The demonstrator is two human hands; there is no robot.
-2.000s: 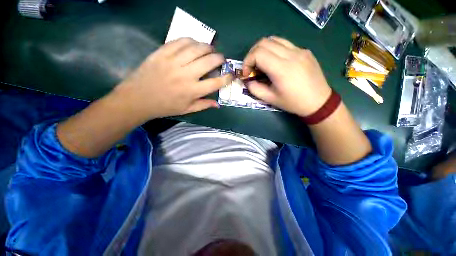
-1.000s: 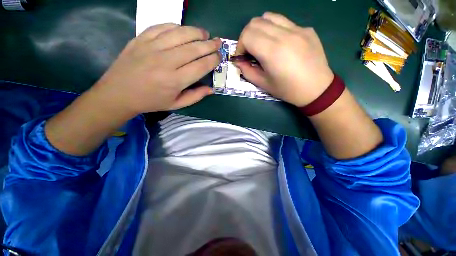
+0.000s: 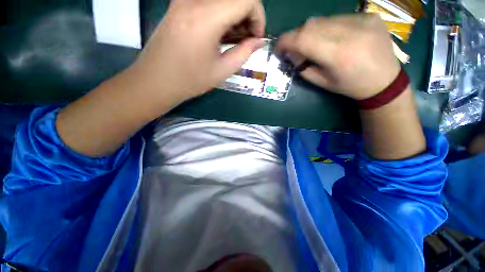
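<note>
A phone housing (image 3: 275,90) lies open on the dark green mat in front of me, with a green patch near its right end. An orange flex cable (image 3: 254,74) lies inside it. My left hand (image 3: 212,40) covers the housing's upper left part, thumb and fingers together at its far edge. My right hand (image 3: 340,56) is at the housing's upper right corner, fingers curled around a thin dark tool (image 3: 303,66), mostly hidden. What the left fingertips pinch, if anything, is too small to tell.
A stack of flex cables (image 3: 396,24) lies at the upper right. Beyond it are another housing (image 3: 442,56) and a crinkled clear bag (image 3: 468,101). A white notepad (image 3: 117,21) lies at the upper left. A neighbour's blue sleeve (image 3: 468,175) shows at the right edge.
The view has shifted. My hands have moved from the housing's left end to its far edge and right corner. The green-patched end now shows at the right, with an orange flex visible inside.
</note>
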